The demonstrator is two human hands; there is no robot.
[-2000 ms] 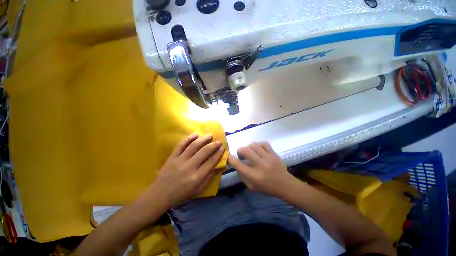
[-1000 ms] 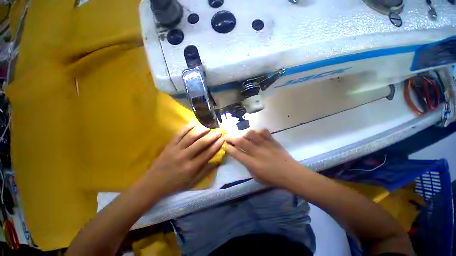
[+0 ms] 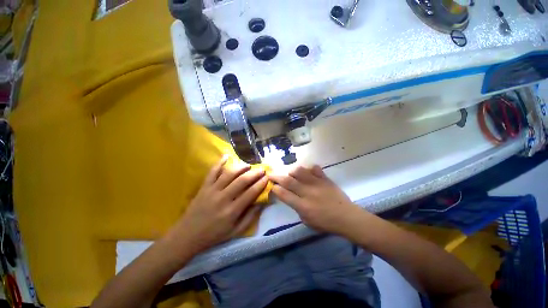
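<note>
A large yellow fabric panel (image 3: pixel 138 156) covers the left of the machine table and runs to the needle area. My left hand (image 3: pixel 225 198) lies flat on its right end, fingers spread a little, pressing the cloth. My right hand (image 3: pixel 312 195) is beside it, its fingertips at the fabric's right edge; whether they pinch the cloth cannot be told. The presser foot area (image 3: pixel 279 155) is just beyond my fingertips, washed out by the lamp. The chrome curved piece (image 3: pixel 239 129) hangs at the left end of the white sewing machine head (image 3: pixel 372 66).
A red and black cable bundle (image 3: pixel 500 119) sits at the right end of the bed. A blue plastic basket (image 3: pixel 518 240) with yellow pieces stands at lower right. Grey cloth (image 3: pixel 294 271) covers the lap. Red-orange scissors handles (image 3: pixel 12 290) show at the far left edge.
Over two seconds, both hands and the fabric's end have moved up close to the presser foot. In the last second they have stayed near it while the view shifted slightly.
</note>
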